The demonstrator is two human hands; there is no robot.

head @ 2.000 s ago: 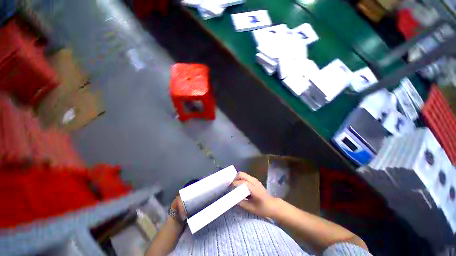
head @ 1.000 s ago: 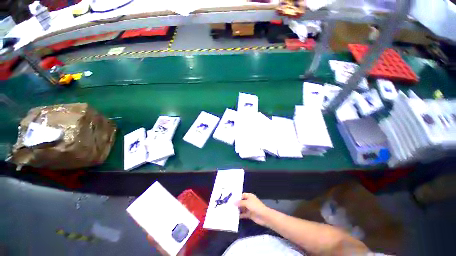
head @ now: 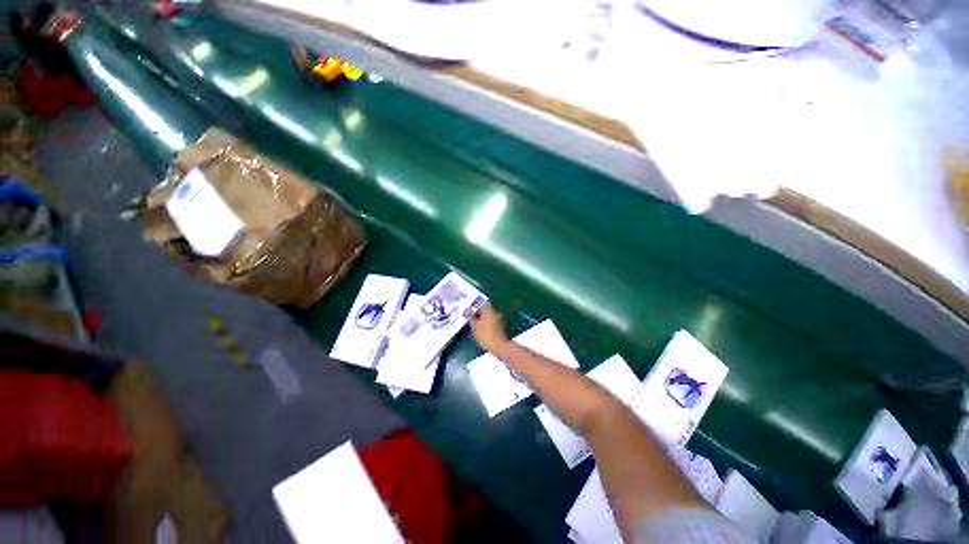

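My right hand (head: 488, 327) reaches over the green bench to the upper right edge of a printed retail box (head: 438, 315). Its fingers touch or nearly touch that edge; the grip is unclear. This box lies slanted over another white box (head: 409, 367), beside a third box with a dark picture (head: 369, 319). A plain white box face (head: 336, 497) shows at the bottom, left of centre, in front of the bench. My left hand is not visible.
More retail boxes (head: 683, 385) lie under and around my right forearm and at the lower right. A brown wrapped bundle (head: 287, 228) stands left on the bench (head: 553, 266). A red stool (head: 409, 483) is below. A white-covered shelf (head: 733, 117) runs above.
The view has turned left. My right hand has moved out over the bench to the small group of boxes; the box it held in front of me is no longer seen in it.
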